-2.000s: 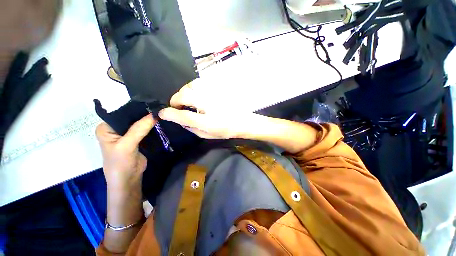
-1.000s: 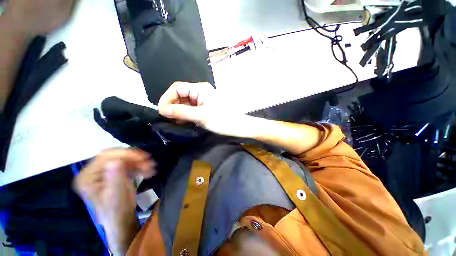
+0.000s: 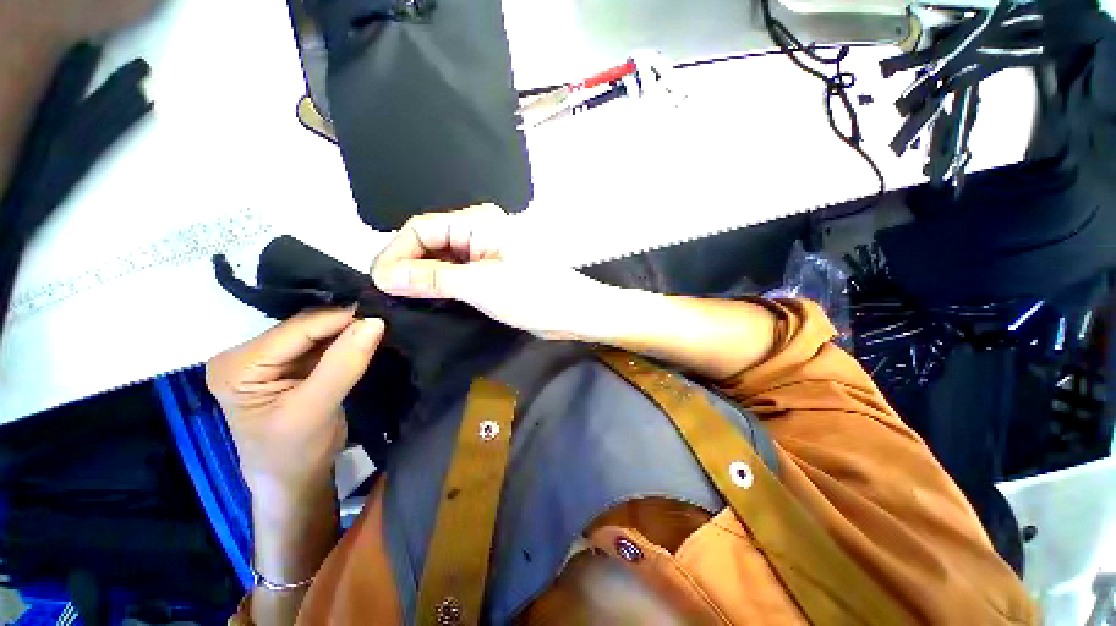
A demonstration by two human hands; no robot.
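Observation:
A piece of black fabric lies over the table's front edge and hangs onto my lap, with a folded end on the table at the left. My left hand pinches it between thumb and forefinger. My right hand grips it just above and to the right, close to the left fingertips. No zipper teeth show clearly on it. A dark rounded panel lies flat on the table beyond my hands, separate from the fabric.
Red-handled snips lie right of the panel. Black cord hangs over the table edge. Cut black strips lie at the right, other black strips at the left. A blurred part of a person shows top left. A blue bin stands below.
My left hand, away from the cloth and blurred one second ago, now pinches it again. The fabric has turned, and its zipper teeth no longer show clearly. My right hand keeps its grip.

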